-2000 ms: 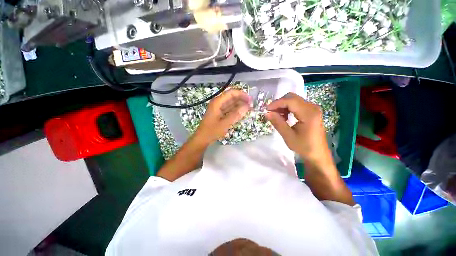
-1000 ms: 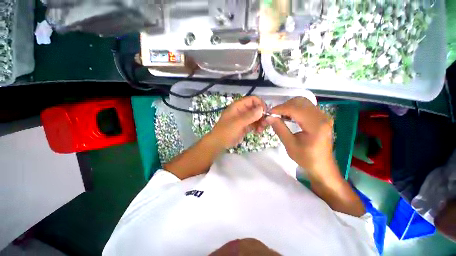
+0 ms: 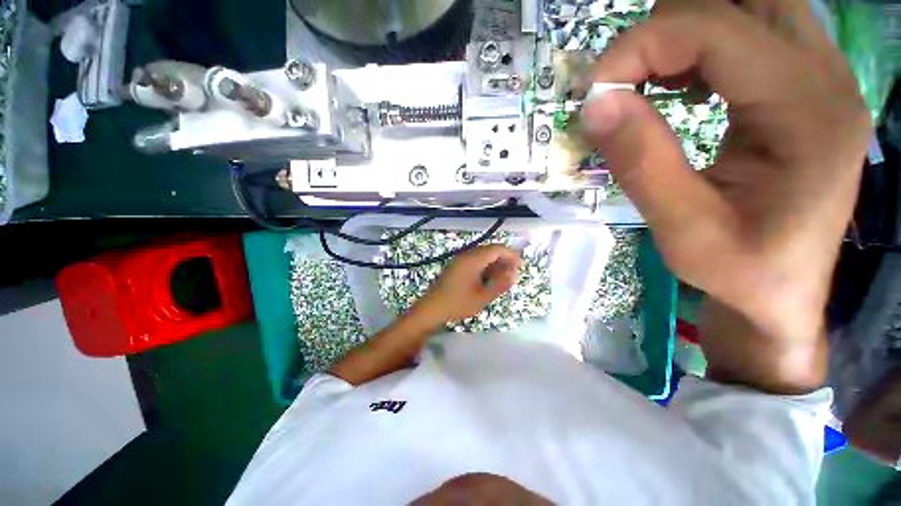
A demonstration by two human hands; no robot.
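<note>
My right hand [image 3: 731, 148] is raised at the right end of the silver assembly machine [image 3: 415, 128]. Its thumb and forefinger pinch a small white workpiece [image 3: 613, 88] beside the machine's work end. My left hand [image 3: 474, 287] is over the translucent lap tub [image 3: 583, 287] of loose small parts, its fingers curled; whether it holds anything is hidden. The bench tub of white and green pieces is partly hidden behind my right hand.
A teal crate [image 3: 269, 316] stands around the lap tub. Black cables [image 3: 395, 265] loop below the machine. A round steel bowl [image 3: 375, 12] is behind it. A red stool [image 3: 109, 301] is at left. Part of another person is at the right edge.
My right hand has left my left hand and moved up and right to the machine with a small piece. My left hand stays low over the lap tub. The view has shifted.
</note>
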